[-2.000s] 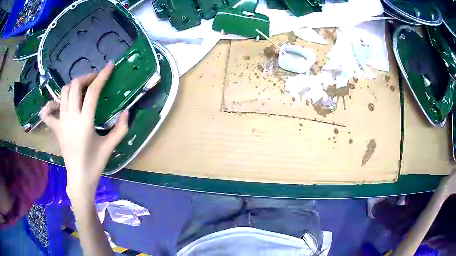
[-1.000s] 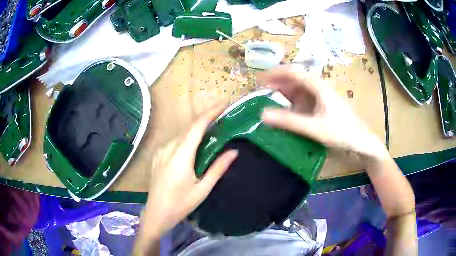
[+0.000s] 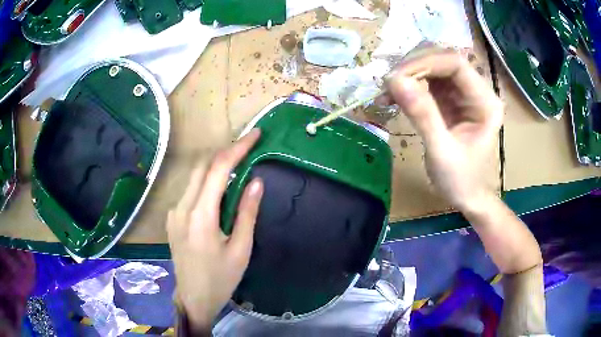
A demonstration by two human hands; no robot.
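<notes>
A green car body shell (image 3: pixel 343 151) with a large black recess lies in front of me, its rear deck on the far side. My left hand (image 3: pixel 214 230) holds the shell's left side, thumb over the rim by the recess. My right hand (image 3: pixel 448 118) is shut on a thin tan glue applicator (image 3: pixel 352 106), held like a pencil. Its pale tip touches the rear deck at the left small hole. The other small hole shows dark to the right. A whitish glue dish (image 3: pixel 331 47) stands beyond the shell.
Another green shell (image 3: pixel 148 141) lies at the left. More shells (image 3: pixel 527 52) are at the right and far left. Cover panels (image 3: pixel 244 12) lie on a white sheet (image 3: pixel 142 56) at the far side. White tissue scraps (image 3: pixel 349 82) lie beside the dish on stained cardboard (image 3: pixel 204 118).
The shell, first at the left, was brought to the middle and turned with its rear deck facing away. My right hand has taken the applicator from the dish and brought its tip onto the deck.
</notes>
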